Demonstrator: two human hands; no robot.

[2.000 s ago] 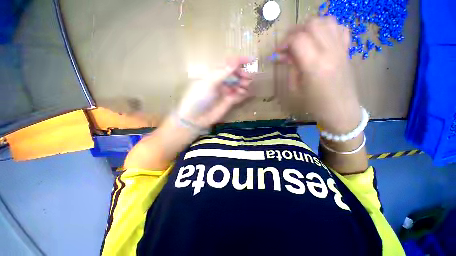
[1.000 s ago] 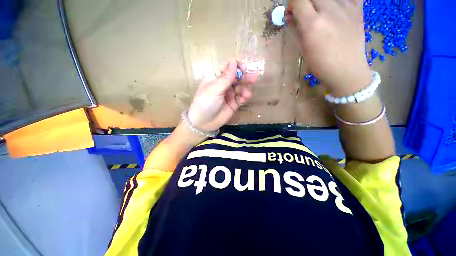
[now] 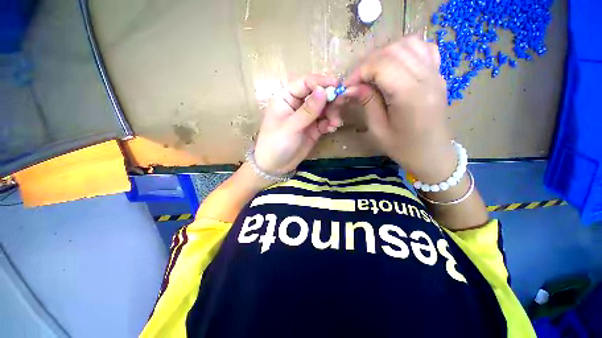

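Note:
My left hand [image 3: 294, 125] holds a small pale round part [image 3: 331, 93] between thumb and fingers above the table. A small blue piece [image 3: 340, 89] sits against the right side of the pale part. My right hand [image 3: 402, 99] is at the blue piece, its thumb and forefinger beside it; the fingertips are slightly blurred, so its grip is hard to tell. A large loose pile of blue pieces [image 3: 492, 33] lies at the upper right. A white round pot or lid [image 3: 369, 9] lies at the top centre with dark specks around it.
The table [image 3: 191, 72] has a brown, stained, taped cover. An orange bin or tray [image 3: 72, 173] is at the left table edge, with a dark glossy curved surface [image 3: 53, 79] above it. A large blue bin [image 3: 584, 119] stands at the right edge.
My right hand has moved from the white pot back down and left to my left hand. The pale and blue parts now show together between the fingertips.

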